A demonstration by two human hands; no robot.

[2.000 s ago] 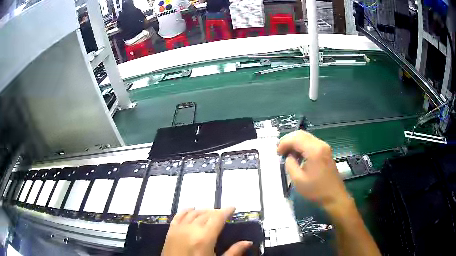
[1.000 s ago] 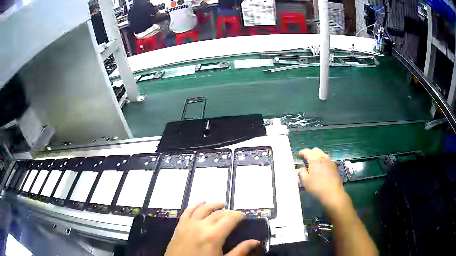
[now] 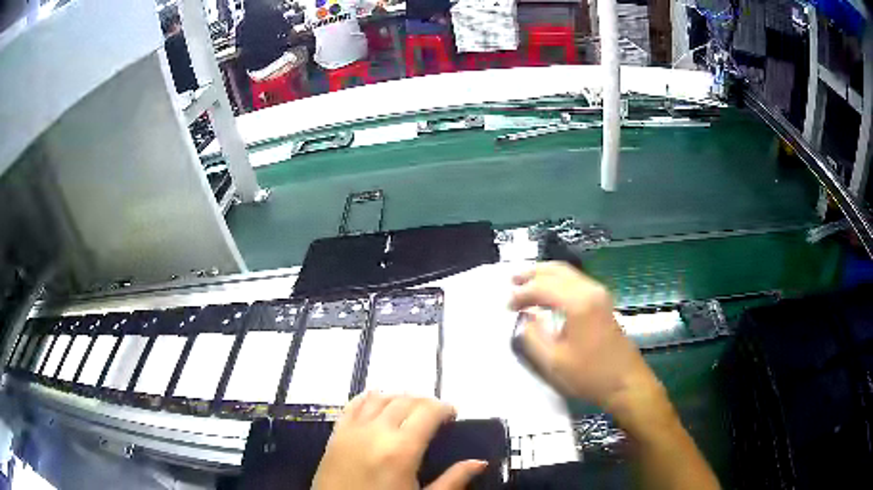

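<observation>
A row of black phone middle frames [image 3: 330, 359] with pale centres lies side by side on the long pale rail. My left hand [image 3: 383, 445] holds a dark phone-shaped stack [image 3: 474, 445] below the row's right end, fingers over its top and thumb on its near part. My right hand [image 3: 574, 335] is over the white work plate [image 3: 479, 354], right of the last frame. Its curled fingers hold a dark, blurred thing, seemingly a phone frame nearly edge-on; parts show above and below the fingers, which hide the rest.
A flat black mat [image 3: 402, 254] lies behind the row. The green belt [image 3: 479, 191] carries a thin dark frame outline [image 3: 363, 212] and frames at right [image 3: 704, 318]. Black trays [image 3: 804, 392] stand at right, a grey cabinet [image 3: 115, 191] at left. A white post [image 3: 610, 105] rises beyond; people sit behind.
My right hand has moved left from the belt to over the white plate. The row's right end now lies further left, baring more plate. My left hand stays on the dark stack.
</observation>
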